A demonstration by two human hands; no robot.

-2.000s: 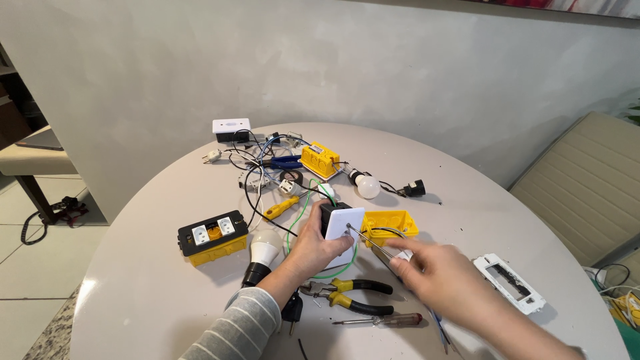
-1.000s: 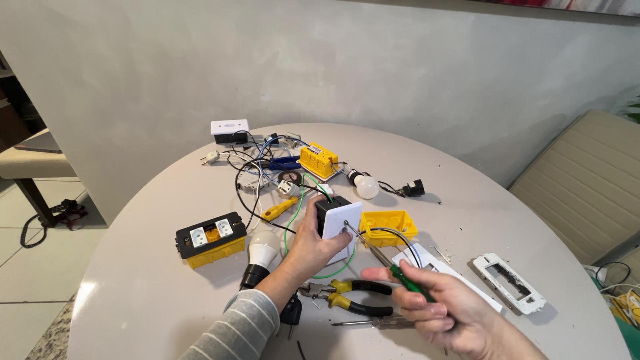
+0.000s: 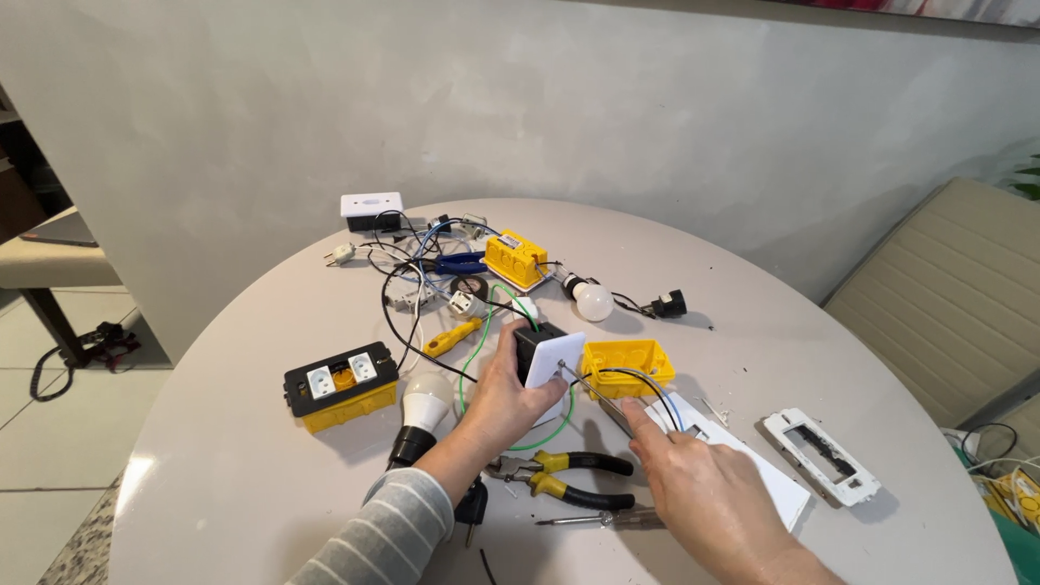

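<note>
My left hand [image 3: 508,398] grips a black electrical box with a white cover plate [image 3: 556,359], tilted so the plate faces right. A screwdriver [image 3: 597,396] is held in my right hand [image 3: 703,479], its tip at the middle of the plate; its handle is mostly hidden by the fingers. Black and green wires [image 3: 486,325] run from the box. Just right of the plate lies an open yellow junction box [image 3: 630,366]. Below the hands are pliers with yellow and black handles [image 3: 581,475] and a second screwdriver [image 3: 601,518], partly behind my right hand.
At left stand a yellow box with two sockets [image 3: 345,386] and a bulb in a black holder [image 3: 425,402]. Behind are tangled wires, blue-handled pliers [image 3: 461,262], a yellow box [image 3: 517,257] and another bulb [image 3: 594,301]. A white frame [image 3: 821,457] and white plate [image 3: 780,479] lie right.
My right hand, lower and apart from the plate one second ago, has moved up with the screwdriver, whose tip is now at the plate. My left hand keeps its hold on the box.
</note>
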